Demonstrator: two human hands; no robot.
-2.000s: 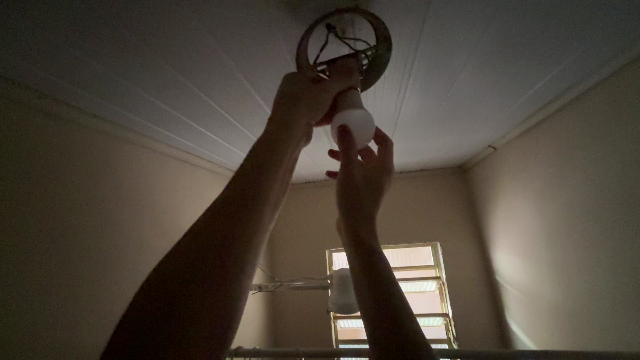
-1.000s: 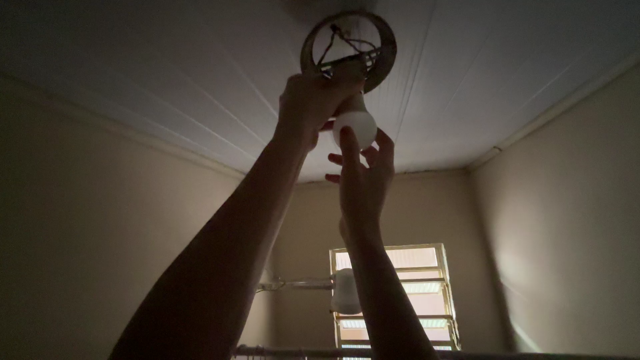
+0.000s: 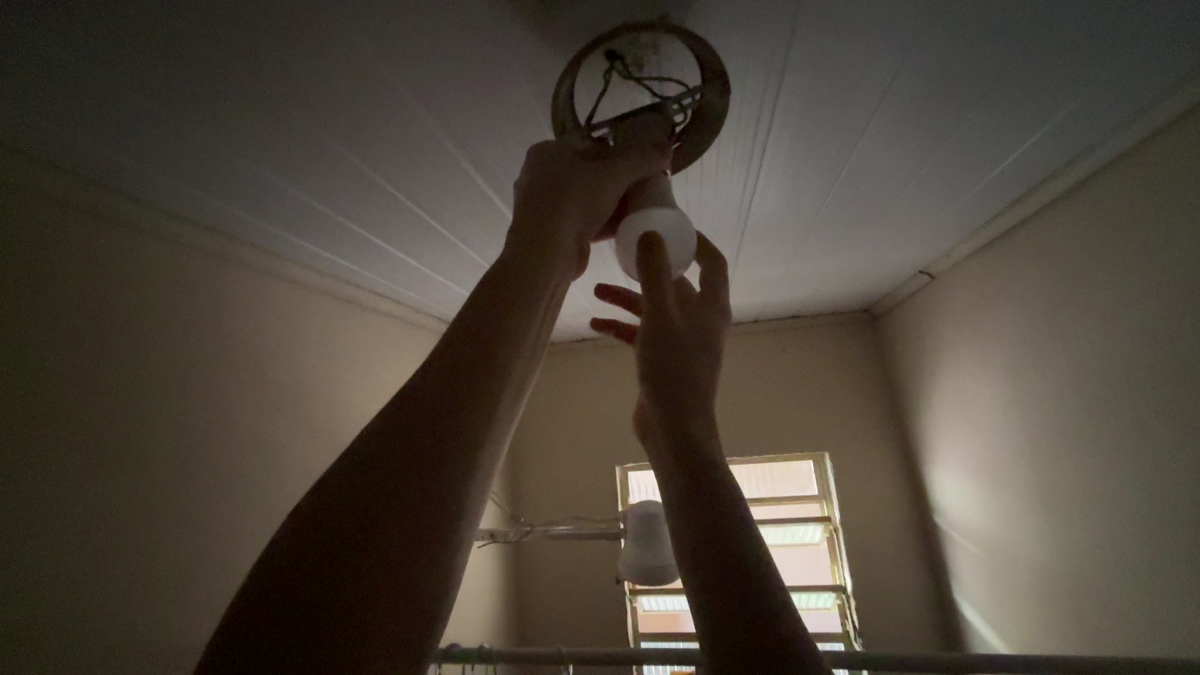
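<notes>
A round ring-shaped ceiling light fixture [image 3: 717, 103] hangs at the top centre, with dark wires and a crossbar inside its ring. Just under the crossbar, my left hand [image 3: 581, 192] is closed around the lamp socket, most of which its fingers hide. A white light bulb [image 3: 661, 230] points down from the socket, its narrow neck beside my left hand. My right hand [image 3: 680, 314] holds the bulb's round end from below between thumb and fingers, two other fingers spread out to the left. Whether the bulb's base sits in the socket is hidden.
An electric shower head [image 3: 647, 548] of white plastic juts from a pipe [image 3: 562, 532] in front of a louvred window [image 3: 787, 511]. Across the bottom runs a curtain rod [image 3: 900, 662] with rings at its left. Walls stand at both sides under a panelled ceiling [image 3: 375, 169].
</notes>
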